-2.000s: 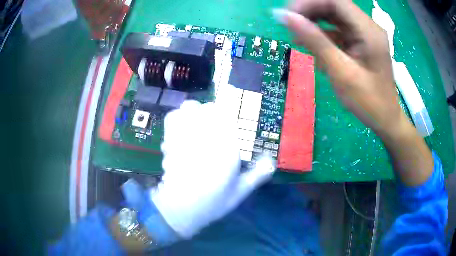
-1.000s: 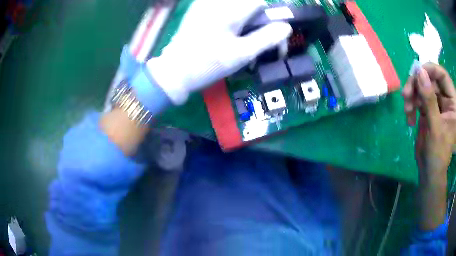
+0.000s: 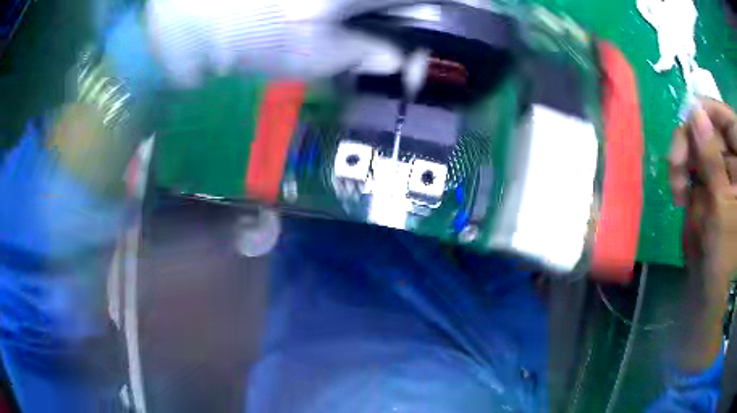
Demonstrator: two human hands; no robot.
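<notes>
The circuit board [image 3: 485, 189] lies on the red foam pad [image 3: 621, 169] on the green bench, blurred. Its dark choke housing [image 3: 477, 32] is at the far side, with grey boxes, two silver screw terminals [image 3: 428, 177] and a large white block [image 3: 558, 185] nearer me. My left hand [image 3: 267, 40], in a white glove, is at the board's far left, its fingertips by the choke housing; blur hides whether it grips it. My bare right hand [image 3: 709, 153] is at the right edge, thumb and finger closed on a small pale label [image 3: 688, 107].
A crumpled white cloth [image 3: 671, 28] lies on the bench at the upper right, with a white object beside my right hand. The bench's near edge [image 3: 218, 198] runs just in front of my body. A pale rail [image 3: 133, 282] runs down the left side.
The board has turned since two seconds ago, its screw terminals now facing me. My left hand has moved from over the board to its far left. My right hand has moved out to the right.
</notes>
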